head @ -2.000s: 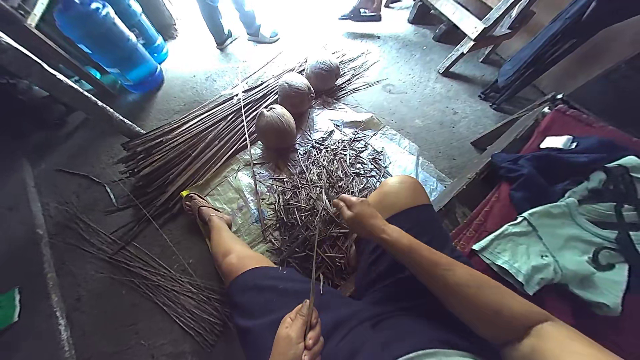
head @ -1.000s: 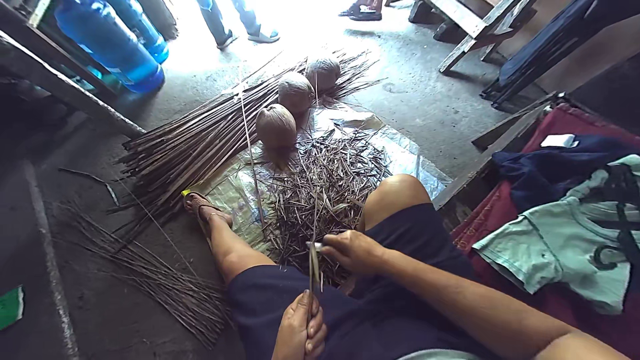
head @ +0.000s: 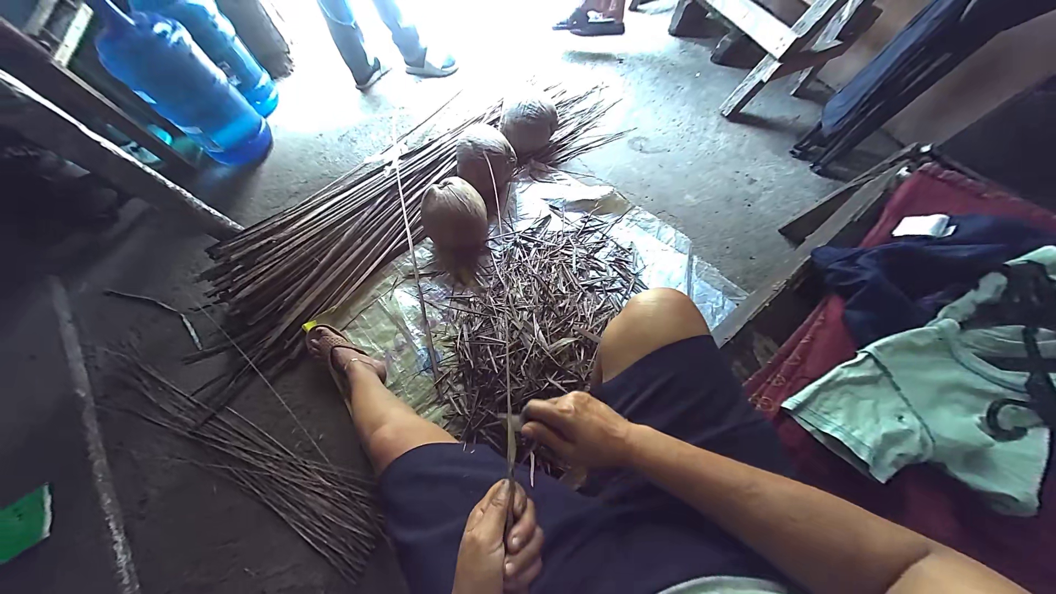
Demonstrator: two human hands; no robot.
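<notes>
My left hand [head: 501, 532], low at the centre, is closed round a long thin palm leaf strip [head: 511, 445] that runs up and away from me. Just above it, my right hand [head: 577, 429] has its fingers closed at the strip, on a small tool that is mostly hidden; its kind cannot be made out. Beyond my hands a heap of short leaf shavings [head: 544, 305] lies on a plastic sheet [head: 660, 235]. Left of the heap is a large bundle of long brown stalks [head: 330, 235]. A thinner bundle of bare sticks [head: 280, 487] lies nearer, at the left.
Three coconuts [head: 454, 212] rest in a row on and beside the stalks. Large blue water bottles [head: 186, 87] stand at the upper left. A bench with clothes, including a pale green shirt [head: 916, 396], is on the right. A person's legs [head: 363, 37] are at the far side.
My right hand was farther up the strip two seconds ago, came down close to my left hand, and is now at a similar low place. My left hand stays low.
</notes>
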